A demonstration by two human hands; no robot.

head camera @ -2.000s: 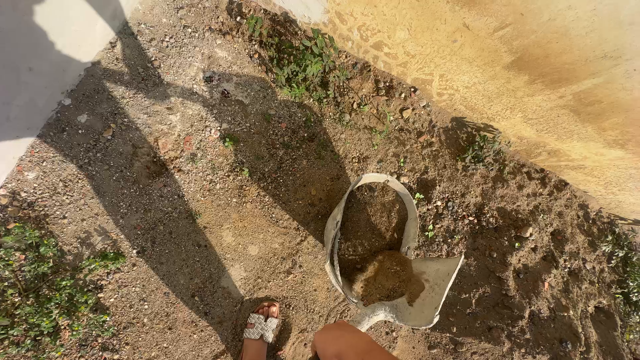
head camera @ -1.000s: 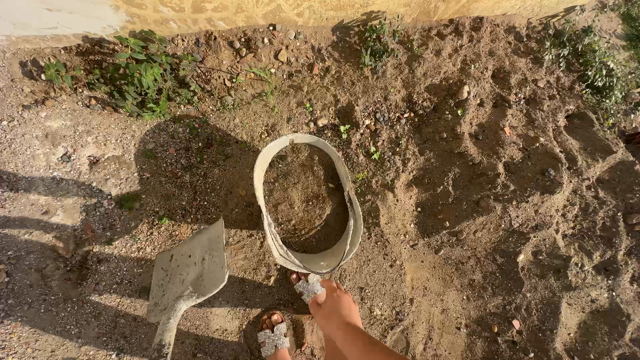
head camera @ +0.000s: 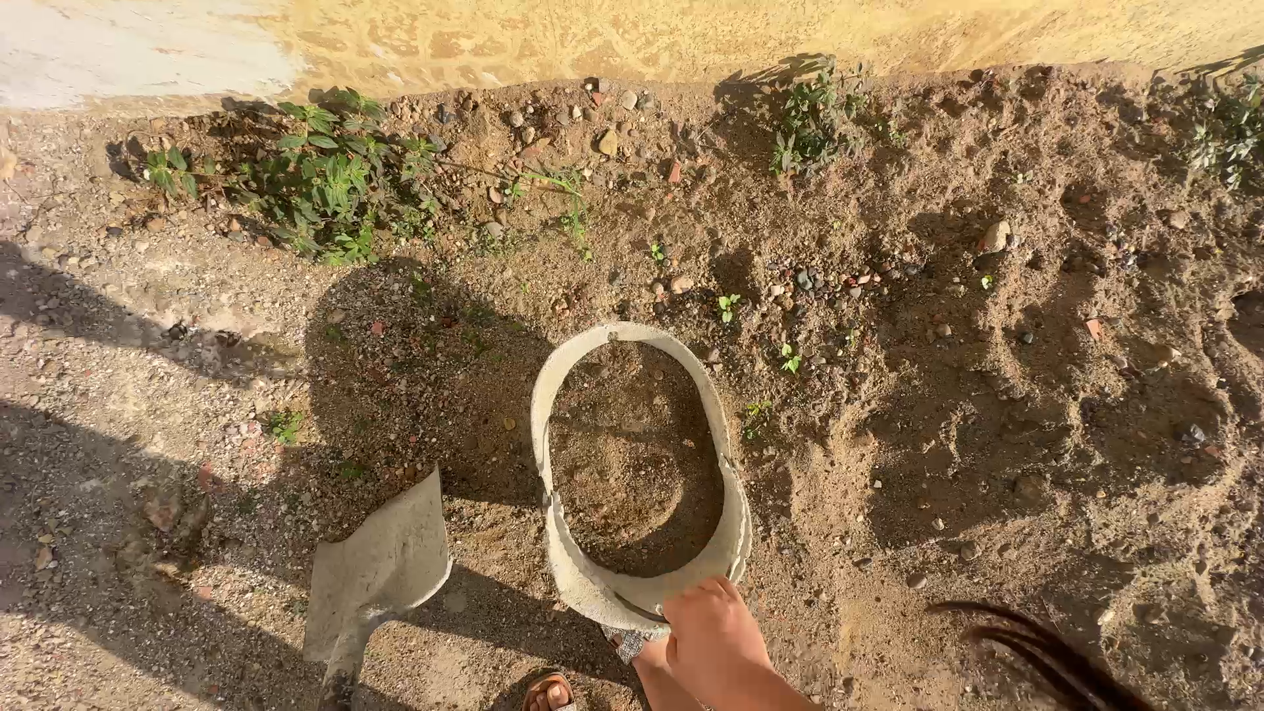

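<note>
A pale, dirt-caked bucket [head camera: 736,513] stands on the soil at the centre, with sandy earth [head camera: 632,454] inside it. Its thin handle lies along the near rim, where my right hand [head camera: 711,632] is closed on it. To the left of the bucket, apart from it, is the blade of a shovel [head camera: 380,558] coated in dry grey dirt, with its shaft running off the bottom edge. My left hand is outside the view.
A yellow and white wall [head camera: 592,39] runs along the top. Leafy weeds [head camera: 326,178] and a small bush [head camera: 815,123] grow at its foot. Uneven dug soil [head camera: 1027,444] spreads on the right. A sandalled foot [head camera: 548,691] is near the bucket. Strands of hair hang at lower right.
The shovel blade, over the bucket with soil on it two seconds ago, is now left of it without that load. My right hand has come to the bucket's handle. The view has turned.
</note>
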